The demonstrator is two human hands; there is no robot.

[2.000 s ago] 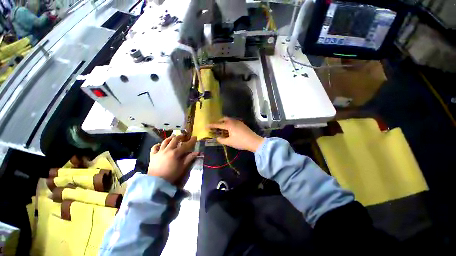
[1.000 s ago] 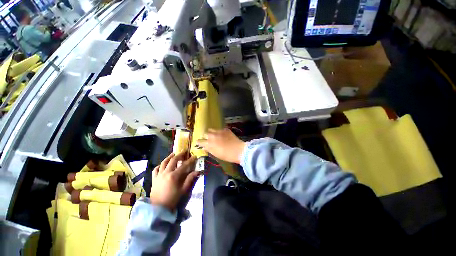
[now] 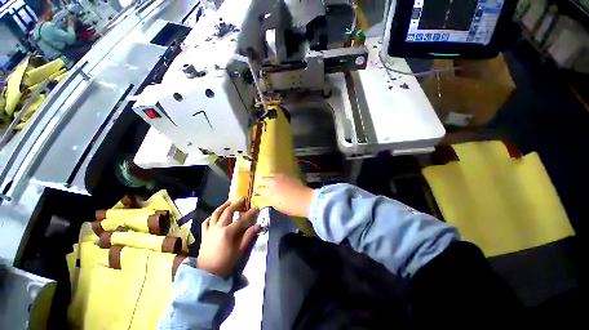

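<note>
A yellow workpiece (image 3: pixel 274 143) with a brown edge lies lengthwise on the narrow arm bed (image 3: pixel 253 283), under the needle area of the white sewing machine head (image 3: pixel 200 109). An amber strip (image 3: pixel 241 182) shows along its left side. My right hand (image 3: pixel 286 193) lies on the near part of the workpiece, fingertips on the yellow surface. My left hand (image 3: pixel 227 236) touches the near left edge with its fingertips. Whether either hand pinches the material is hard to tell.
Rolled yellow pieces with brown ends (image 3: pixel 139 221) lie at left on flatter ones. A flat yellow pile (image 3: pixel 500 196) lies at right. A touchscreen (image 3: pixel 445 29) stands at upper right, with a cardboard box (image 3: pixel 475 90) below. A person (image 3: pixel 55 35) sits far upper left.
The workpiece extends further toward me from the needle area than two seconds ago. Both hands have come nearer. My right hand now lies flatter on it. The view has shifted slightly.
</note>
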